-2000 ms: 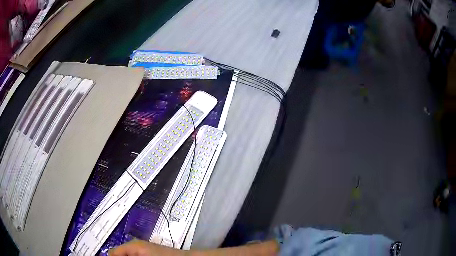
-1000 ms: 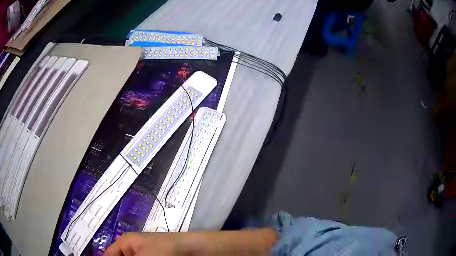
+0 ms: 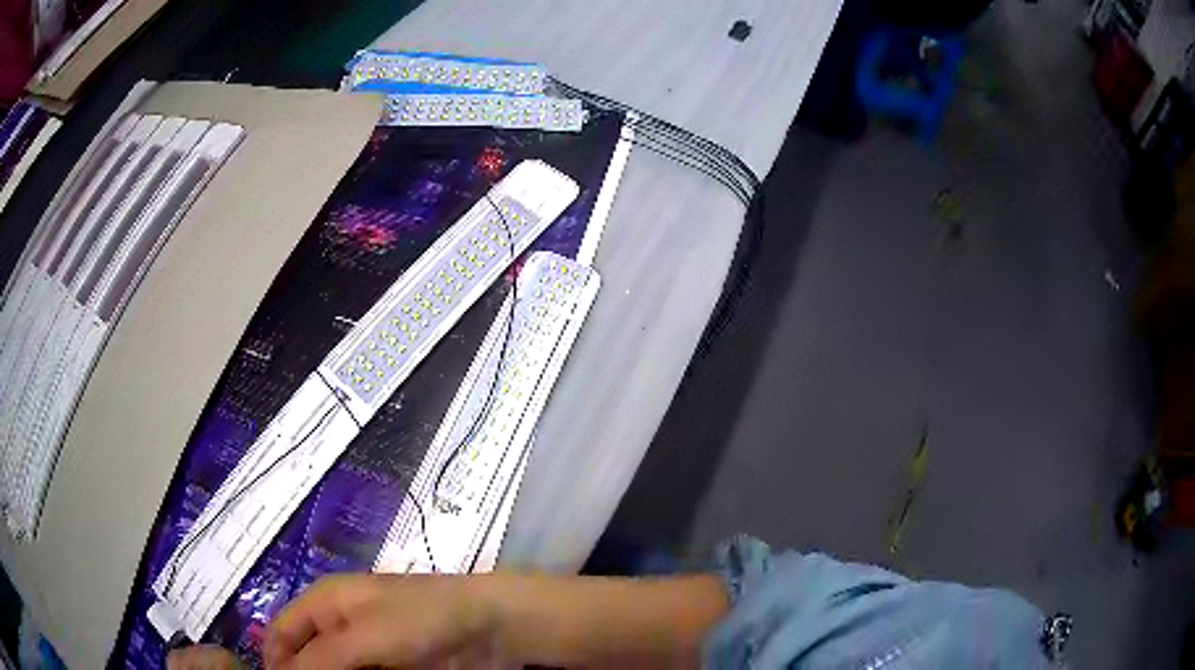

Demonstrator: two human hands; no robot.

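Note:
A white lamp housing (image 3: 256,504) lies slanted on the purple printed sheet. An LED board (image 3: 426,308) fills its upper end, and a thin black lead wire (image 3: 512,334) loops off to its right. A second housing (image 3: 439,524) with an LED board (image 3: 535,334) lies to its right. My right hand (image 3: 341,626) is at the bottom, beside the first housing's lower end, fingers bent and partly cut off; its grip is hidden. Only a bit of my left hand (image 3: 203,658) shows at the bottom edge, just below that housing's end; its hold cannot be told.
A cardboard sheet (image 3: 216,301) on the left holds several part-built lamps (image 3: 105,249). Spare LED boards (image 3: 478,113) with blue edges lie at the far side, their black leads (image 3: 682,147) running over the table's right edge. A blue stool (image 3: 907,79) stands on the grey floor.
The view has shifted, so the table things sit higher. My right hand has come further into view, and a bit of my left hand now shows by the housing's lower end.

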